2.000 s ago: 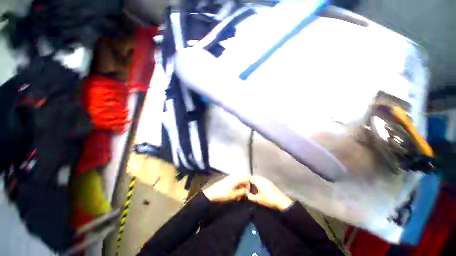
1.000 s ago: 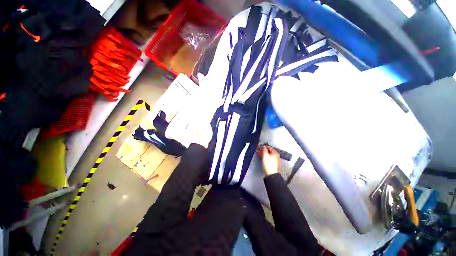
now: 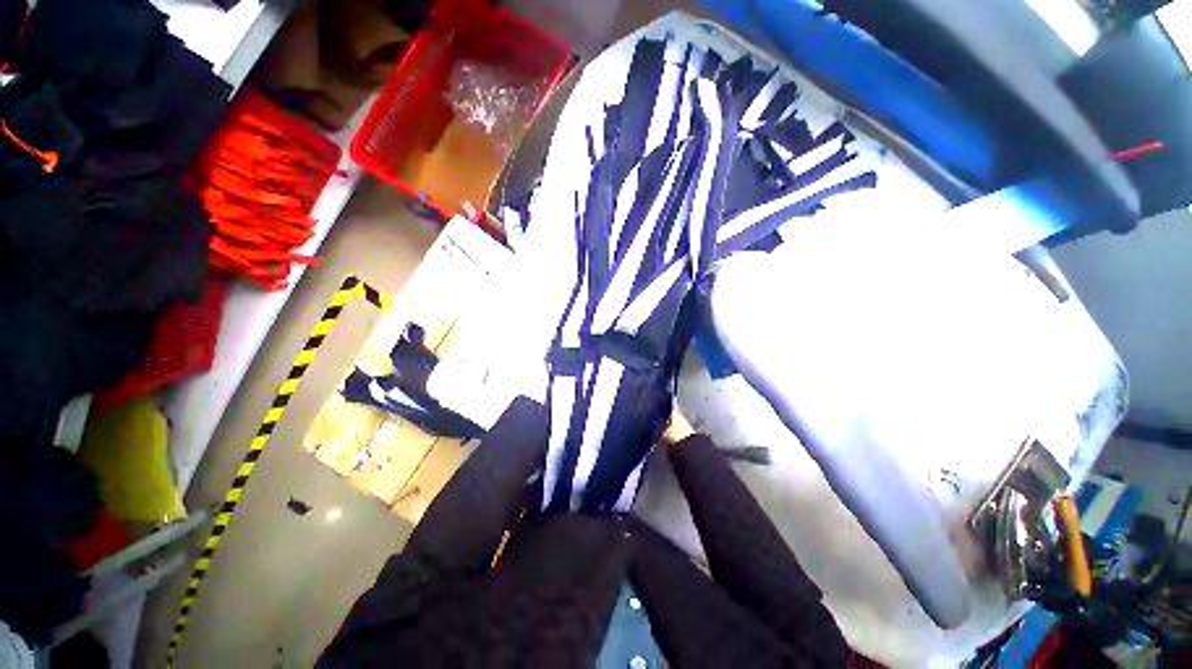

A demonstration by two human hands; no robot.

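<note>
A thick bundle of black-and-white fabric strips [image 3: 641, 248] lies over the table edge, fanned out at its far end, with its near end against my body. A dark tie band [image 3: 608, 348] crosses its narrower part. My left sleeve reaches the bundle's left side; the hand itself is hidden. Only a sliver of my right hand [image 3: 677, 426] shows at the bundle's right edge; its fingers are hidden. A short dark strip end [image 3: 743, 454] lies just right of it on the white table cover [image 3: 784, 503].
The grey padded arm [image 3: 837, 451] lies right of the bundle. The iron [image 3: 1046, 523] is at the table's right. A dark-and-white bundle [image 3: 408, 392] lies on cardboard [image 3: 350, 431] at lower left. Red crates [image 3: 386, 111] and a black garment pile [image 3: 98, 196] are at left.
The tie band appears lower on the bundle, nearer me. My right hand has moved in against the bundle's edge and is now mostly hidden. Less of the dark strip shows on the cover.
</note>
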